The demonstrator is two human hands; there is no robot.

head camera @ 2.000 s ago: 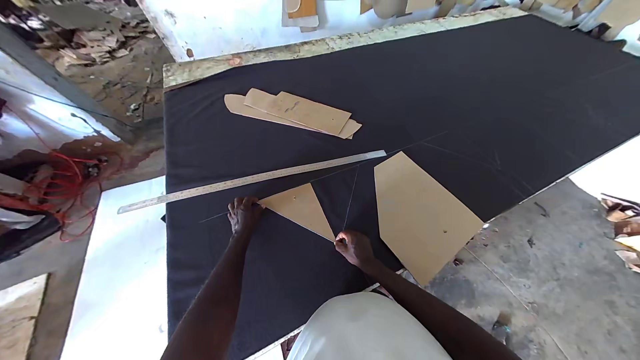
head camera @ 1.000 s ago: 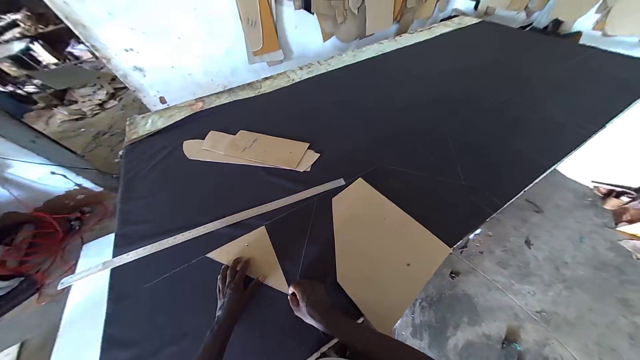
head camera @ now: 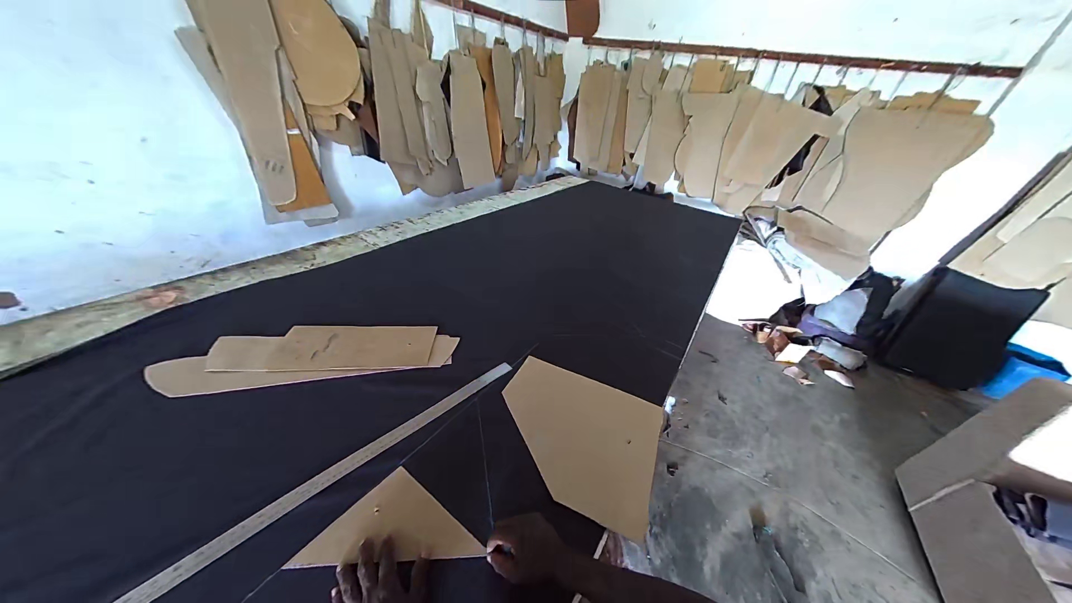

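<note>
Dark fabric (head camera: 536, 276) covers a long table. My left hand (head camera: 381, 574) lies with spread fingers on the lower edge of a triangular cardboard pattern piece (head camera: 394, 519). Closed at that piece's right corner, my right hand (head camera: 523, 548) grips something small that its fingers mostly hide. Thin pale lines run over the fabric near both. A long metal ruler (head camera: 335, 477) lies diagonally beyond the triangle. To the right rests a larger five-sided cardboard piece (head camera: 586, 444). Several narrow cardboard pieces (head camera: 360, 347) overlap farther back on the left.
Many cardboard patterns (head camera: 754, 134) hang from a rail along the walls. The table's worn edge strip (head camera: 335, 249) runs by the left wall. Scraps and cloth (head camera: 829, 335) lie on the concrete floor (head camera: 737, 494) at right, near a black case-like object (head camera: 963, 327) and a cardboard box (head camera: 980, 502).
The view has tilted up, showing more wall. My left hand has moved from the triangle's left corner onto its lower edge. My right hand remains at its right corner.
</note>
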